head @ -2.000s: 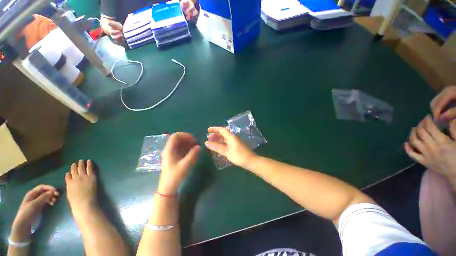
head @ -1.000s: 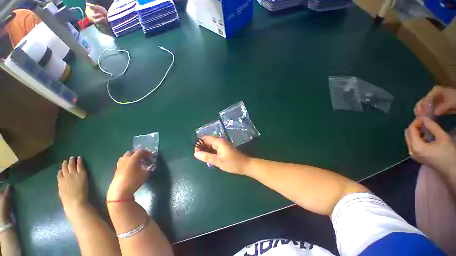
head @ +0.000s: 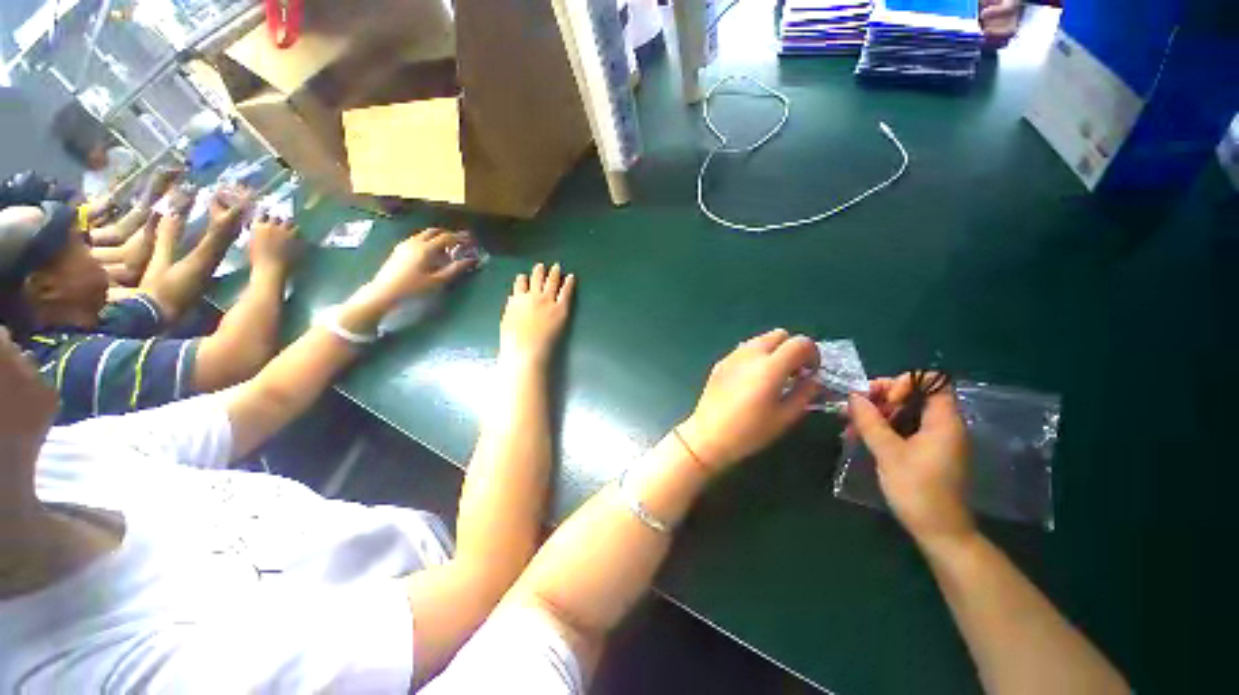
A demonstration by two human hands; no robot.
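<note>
My left hand (head: 758, 398), with a red string and a pale bracelet at the wrist, pinches a small clear zip bag (head: 842, 364) by its edge. My right hand (head: 924, 455) meets it at the bag's near side and holds several thin dark parts (head: 920, 394), too small to identify, between thumb and fingers. More clear bags (head: 1012, 462) lie flat on the dark green tabletop (head: 761, 285) under and to the right of my right hand. The bag's opening and contents are partly hidden by my fingers.
A white cable (head: 802, 221) curls ahead. A cardboard box (head: 516, 109) and a pale post (head: 598, 95) stand ahead left. A blue carton (head: 1135, 102) and booklets (head: 920, 41) are at the far side. A person in white (head: 204, 543) sits close at left, one hand (head: 538, 306) flat on the table.
The view has swung left. My hands have come together, and the bag in my left hand has been lifted beside the dark parts in my right.
</note>
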